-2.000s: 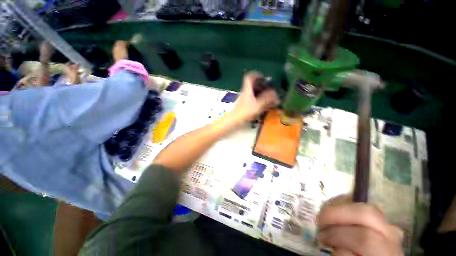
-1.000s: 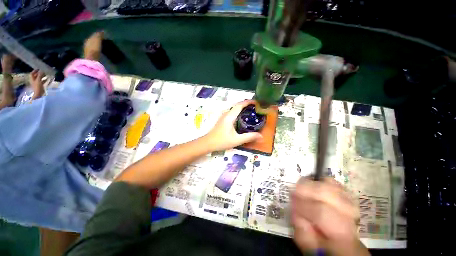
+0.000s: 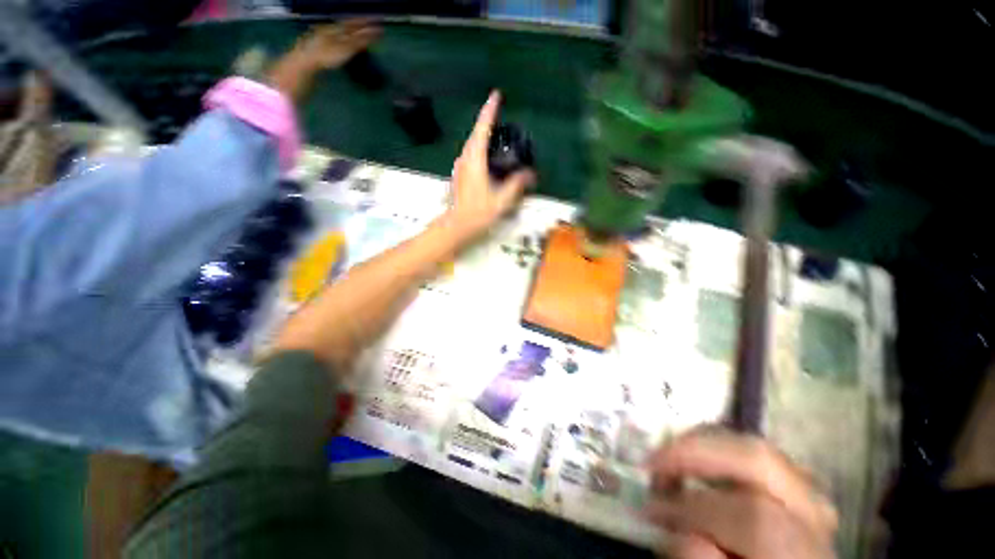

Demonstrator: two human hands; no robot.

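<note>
My left hand [image 3: 477, 188] is over the near edge of the conveyor, around a black cylindrical unit [image 3: 510, 151]. The unit lies between its thumb and fingers; one finger points up, and the contact is blurred. My right hand [image 3: 744, 494] is closed on the lower end of the dark press lever [image 3: 754, 317]. The lever hangs from the side of the green press [image 3: 636, 153]. Its brassy ram tip [image 3: 595, 245] is over the back end of the orange base pad [image 3: 578, 289]. No unit is on the pad.
Newspaper [image 3: 436, 355] covers the bench. A green conveyor [image 3: 567, 76] runs behind it, with another black unit [image 3: 416, 118]. At left, a neighbour's blue sleeve [image 3: 131, 262] with a pink cuff reaches over a black parts tray [image 3: 235, 268]. A dark mass is at far right.
My left hand has moved from the orange pad up and left to the conveyor with the black unit. My right hand is still on the lever. The neighbour's hand reaches farther over the belt.
</note>
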